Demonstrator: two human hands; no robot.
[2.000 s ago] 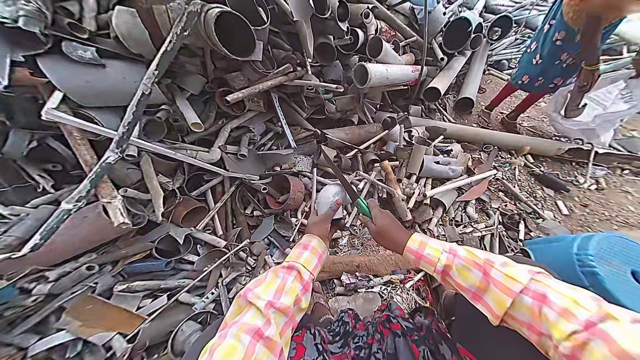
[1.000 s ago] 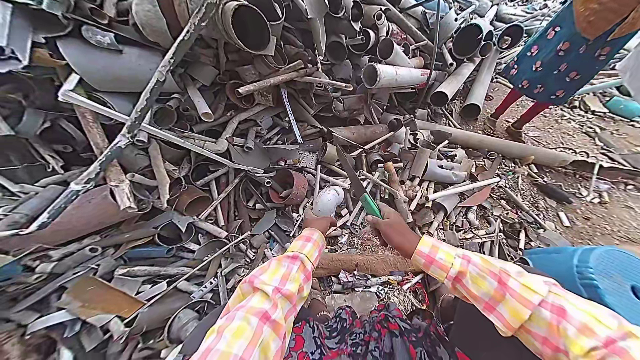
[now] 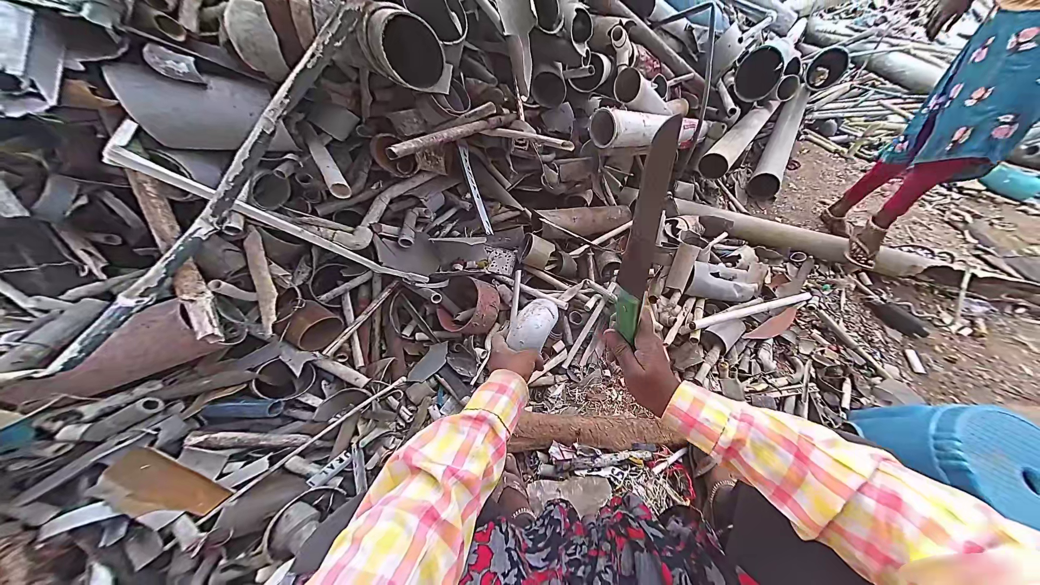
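My left hand [image 3: 513,357] grips a rounded whitish-grey plastic piece [image 3: 533,325], which looks like a pipe fitting, over the scrap pile. To its right, my right hand [image 3: 643,370] is closed around the green handle of a large knife [image 3: 650,211]. The knife's broad dark blade points up and away from me, clear of the piece. Just below both hands a brown wooden log [image 3: 589,431] lies crosswise, with small scraps and shavings around it. A broken reddish-brown pipe piece [image 3: 470,305] lies beyond my left hand.
Heaped scrap pipes [image 3: 402,49] fill the front and left. A long rough pole [image 3: 219,203] leans at the left. A long grey pipe [image 3: 764,231] stretches rightward. A blue plastic container [image 3: 959,451] is near my right arm. Another person [image 3: 959,106] stands at the upper right.
The knife has swung from slanting left across toward my left hand to pointing upward, farther from the whitish piece. The other person's white sack is no longer in view.
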